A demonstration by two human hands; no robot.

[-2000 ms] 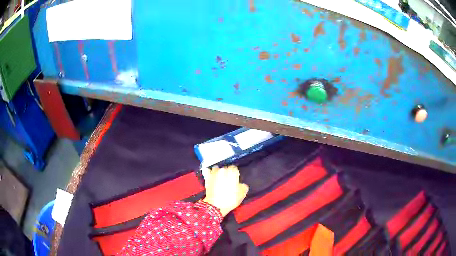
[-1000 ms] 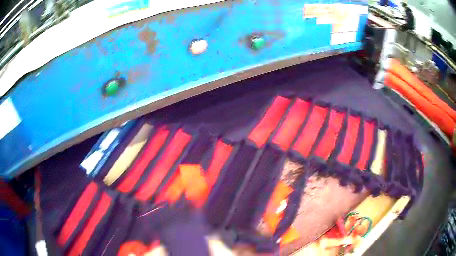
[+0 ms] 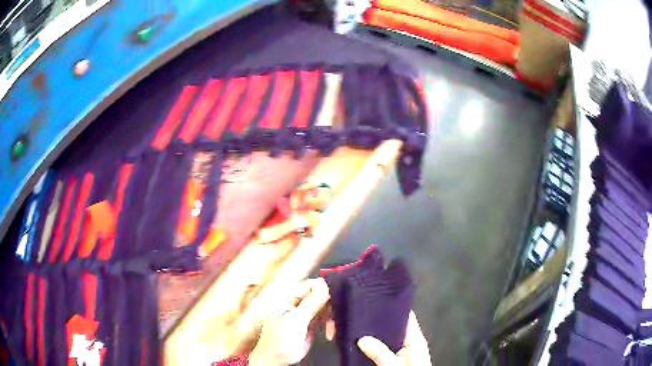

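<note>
A stack of dark purple cut pieces (image 3: 375, 307) is held upright at the bottom centre. My right hand (image 3: 397, 350) grips its lower end, with the thumb across the front. My left hand (image 3: 293, 325) is at the left of the stack, fingers bent; I cannot tell whether it touches the stack. The dark layered knit fabric (image 3: 243, 43) lies on the press bed, with red strips (image 3: 247, 104) in its slots. The blue steel cutting die (image 3: 32, 218) lies at the far left of the fabric.
The blue press (image 3: 78, 64) stands at the upper left. A pale wooden bar (image 3: 343, 207) edges the bed, with red-orange scraps (image 3: 304, 204) beside it. Grey floor (image 3: 457, 179) separates it from the white table at right, which bears rows of dark cut pieces (image 3: 618, 264). Dies lie on a shelf beneath.
The view has swung right, from the press and die to the bed's edge, floor and table. A dark stack now shows in my right hand. My left hand is away from the die.
</note>
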